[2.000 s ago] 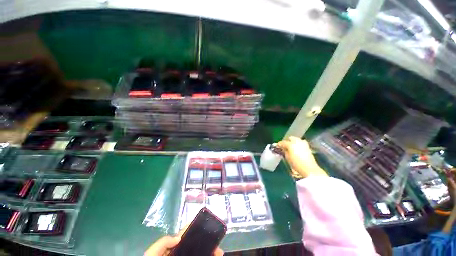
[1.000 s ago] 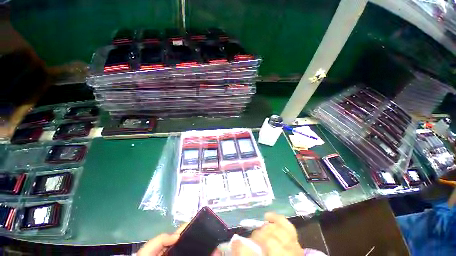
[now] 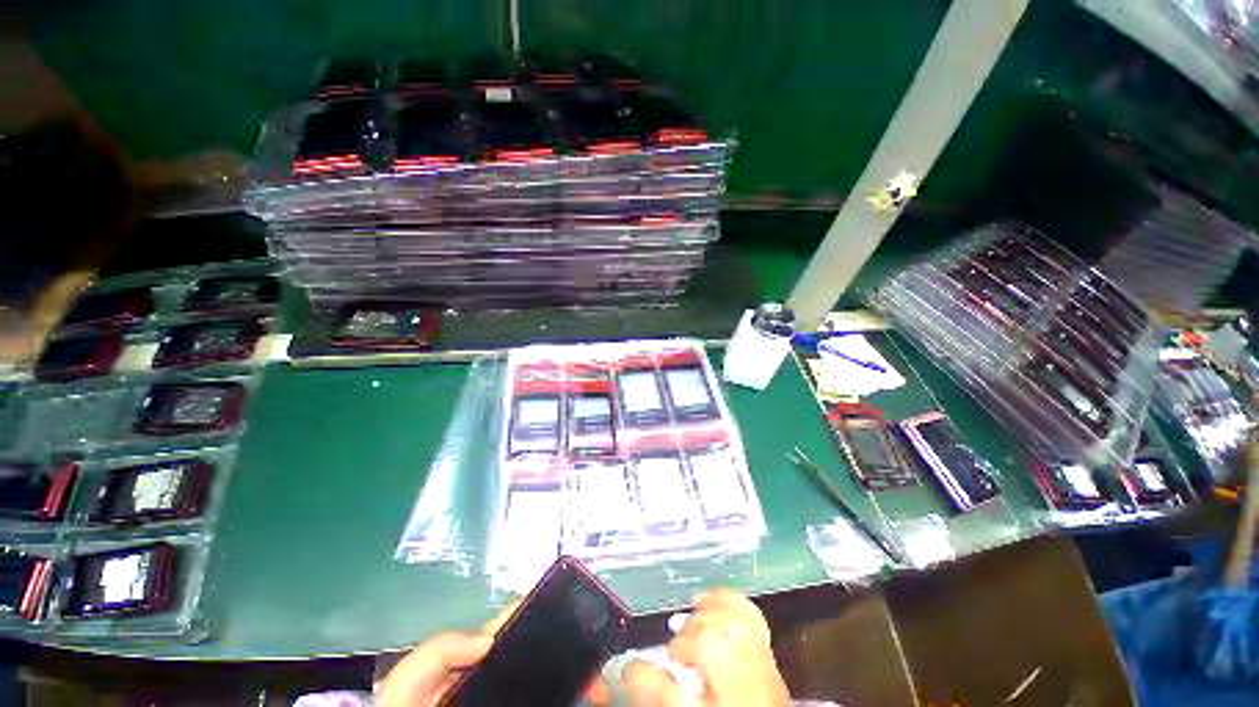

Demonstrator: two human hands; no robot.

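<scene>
My left hand [image 3: 439,663] holds a black phone with a thin red edge [image 3: 550,638], tilted, at the bottom centre. My right hand [image 3: 725,649] is beside the phone's right edge and holds a crumpled white cloth or paper [image 3: 649,669] close to it. Both hands are partly cut off by the bottom edge. Just beyond them lies a panel sheet [image 3: 628,470] with red-bordered panels in clear plastic. Clear film [image 3: 449,477] sticks out at its left.
Stacked blister trays [image 3: 490,235] stand at the rear centre. A blister tray with phones [image 3: 83,414] is at left. A white bottle [image 3: 758,347] stands by the post. Tweezers [image 3: 845,506], two loose housings [image 3: 911,456] and a tilted tray [image 3: 1029,345] are at right.
My right hand has left the white bottle and come down beside the phone with the white cloth or paper. My left hand still holds the phone. The view has tipped downward.
</scene>
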